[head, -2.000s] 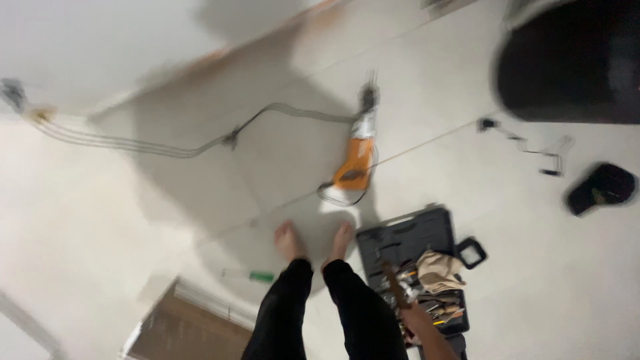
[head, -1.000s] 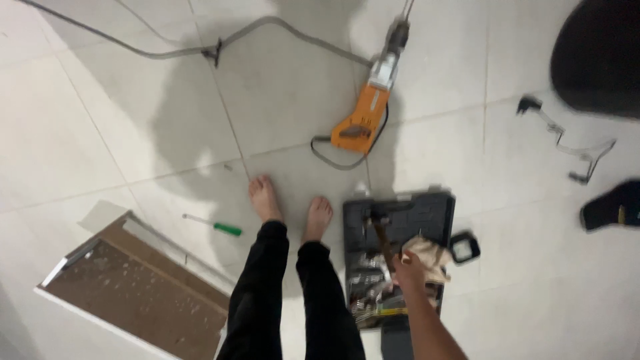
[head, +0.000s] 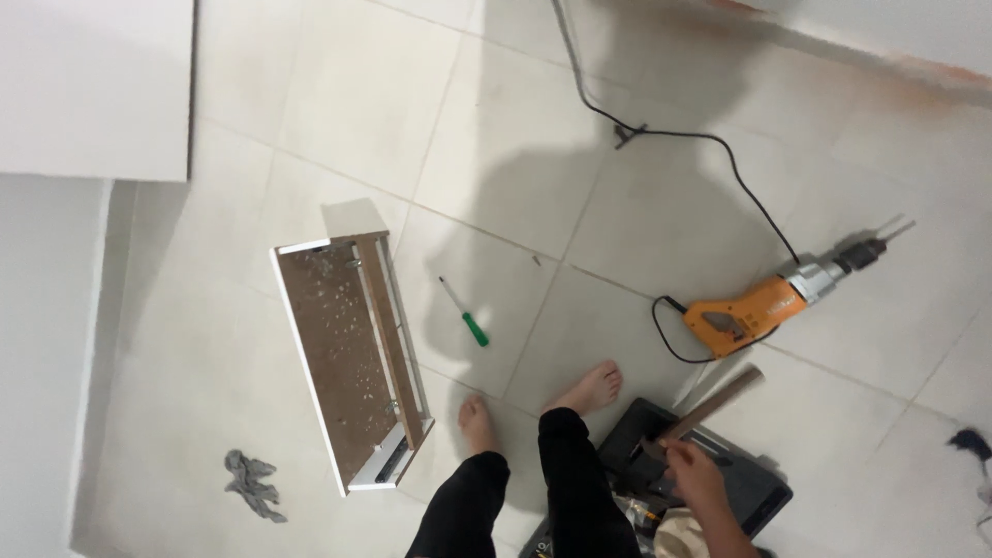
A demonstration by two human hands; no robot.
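Observation:
My right hand (head: 682, 459) is closed on a hammer near its dark head, over the black plastic tool case (head: 756, 508) beside my right leg. The hammer's wooden handle (head: 717, 401) points up and to the right, past the case's edge. Below the hand, a beige cloth (head: 680, 535) and assorted tools lie in the case, partly hidden by my arm and leg. My left hand is out of view. An orange corded power drill (head: 748, 314) lies on the floor above the case. On the tiles left of it is a screwdriver with a green handle (head: 475, 329).
A white and brown drawer-like wooden box (head: 333, 349) stands left of my bare feet. A grey rag (head: 252, 484) lies farther left. The drill's black cord (head: 682, 133) crosses the tiles toward the top. A white panel (head: 93, 85) is at upper left, and a wall (head: 891, 31) at upper right.
The view has turned strongly. My right hand was lower on the hammer's handle a second ago and is now near its head, with the handle's end pointing away from me.

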